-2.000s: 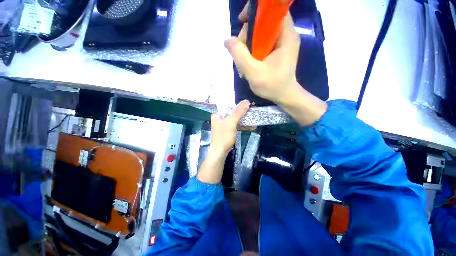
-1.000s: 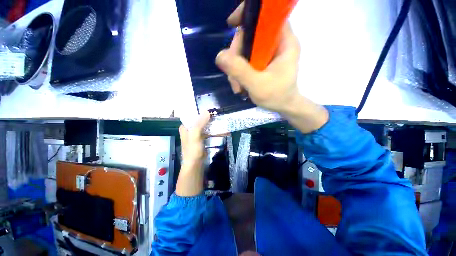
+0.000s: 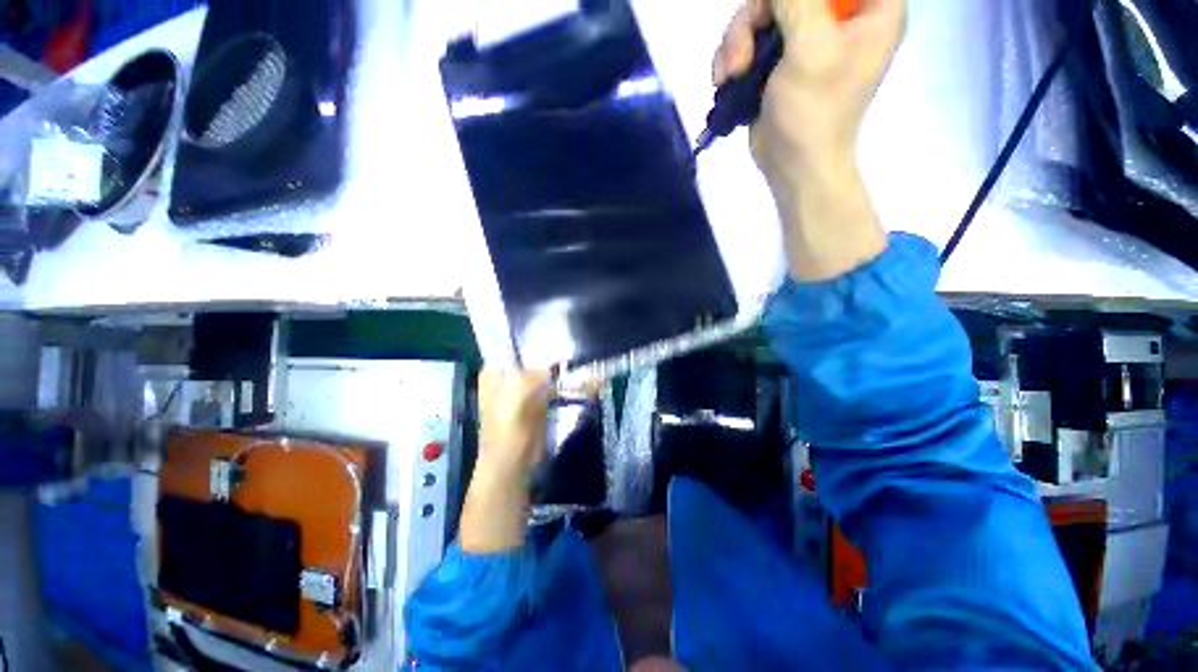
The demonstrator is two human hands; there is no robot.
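Observation:
A glossy black plastic panel (image 3: pixel 585 210) lies tilted on bubble wrap (image 3: pixel 657 349) on the white bench, its near edge reaching past the bench edge. My left hand (image 3: pixel 515 400) grips the panel and wrap at the near left corner; its fingertips are partly hidden under the edge. My right hand (image 3: pixel 821 92) is closed around the handheld tool (image 3: pixel 746 95), with the black end pointing down-left at the panel's right edge. Only a bit of the tool's orange-red body shows at the top of the picture. I cannot tell if the tip touches the panel.
A black part with a round grille (image 3: pixel 269 118) and a shiny ring (image 3: pixel 138 131) lie at the bench's left. Wrapped dark panels (image 3: pixel 1117 145) lie at the right, with a black cable (image 3: pixel 1005 164) before them. An orange fixture plate (image 3: pixel 329 525) holding a black panel is below left.
The panel has turned and its near end has come toward me with my left hand. My right hand has moved right, off the panel's top, and the tool's black end now shows.

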